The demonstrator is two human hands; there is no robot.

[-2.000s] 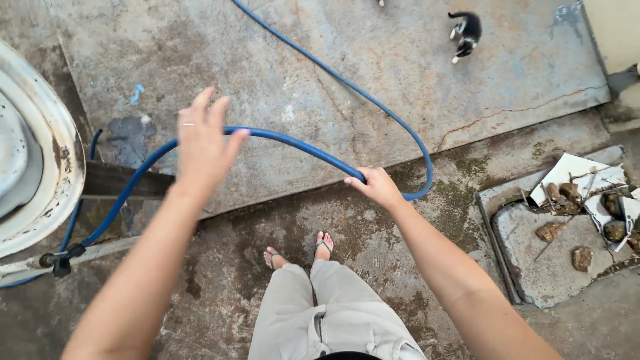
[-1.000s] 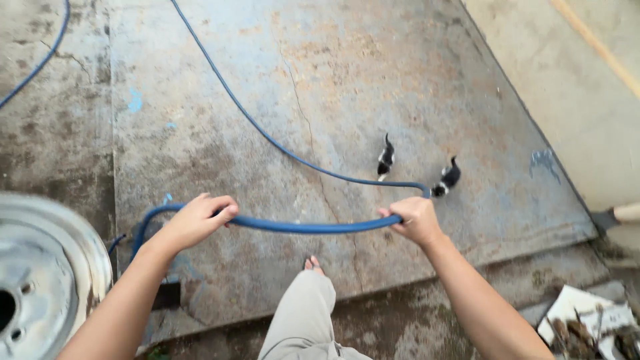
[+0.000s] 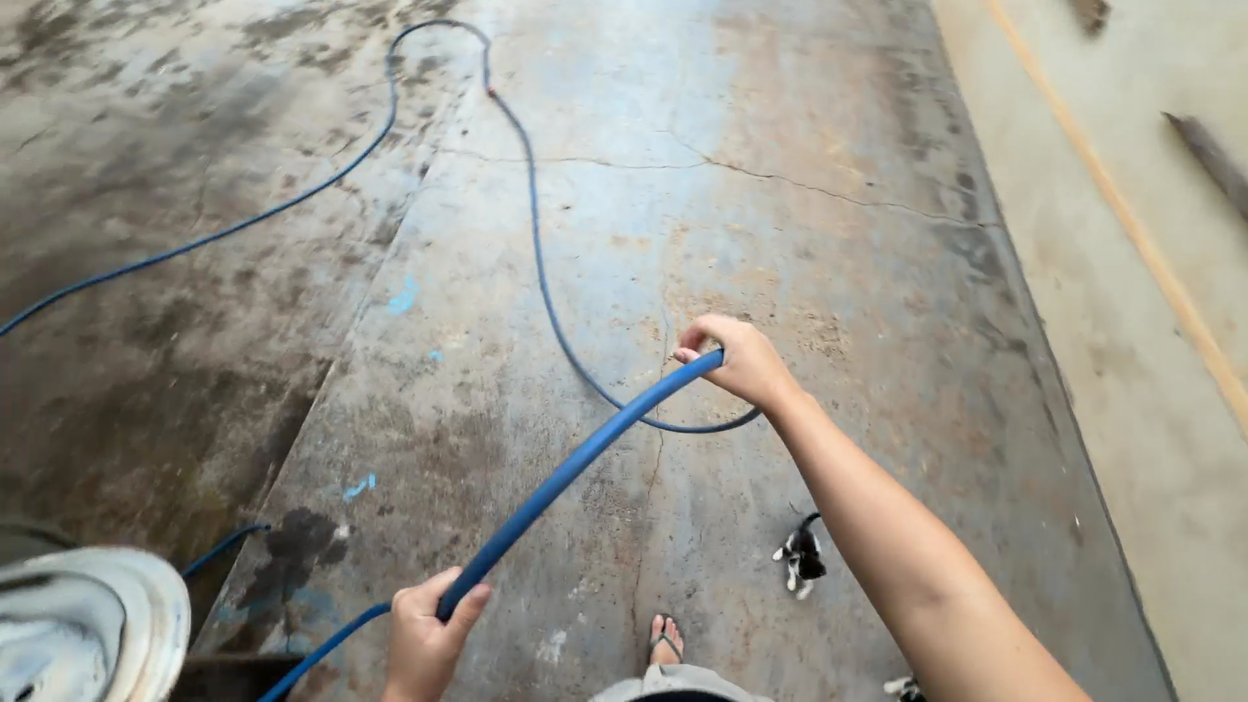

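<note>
A blue hose [image 3: 575, 468] stretches on a slant between my two hands. Low in the view, my left hand [image 3: 429, 624] is closed around its nearer part. Farther forward and to the right, my right hand [image 3: 736, 361] grips the hose with curled fingers. Past the right hand the hose drops to the concrete, curves left, runs away in a long bend and comes back to the left edge. Another stretch of it passes below my left hand toward the bottom edge.
A white metal wheel rim [image 3: 156, 624] stands at the lower left. A black and white kitten [image 3: 801, 558] is near my foot, and another [image 3: 907, 688] shows partly at the bottom edge. Cracked concrete slab [image 3: 829, 292] lies ahead, with a pale wall [image 3: 1121, 322] at right.
My left hand, open two seconds ago, is closed on the hose. My right hand is now farther forward than the left, so the hose between them slants. The view has shifted forward over the slab.
</note>
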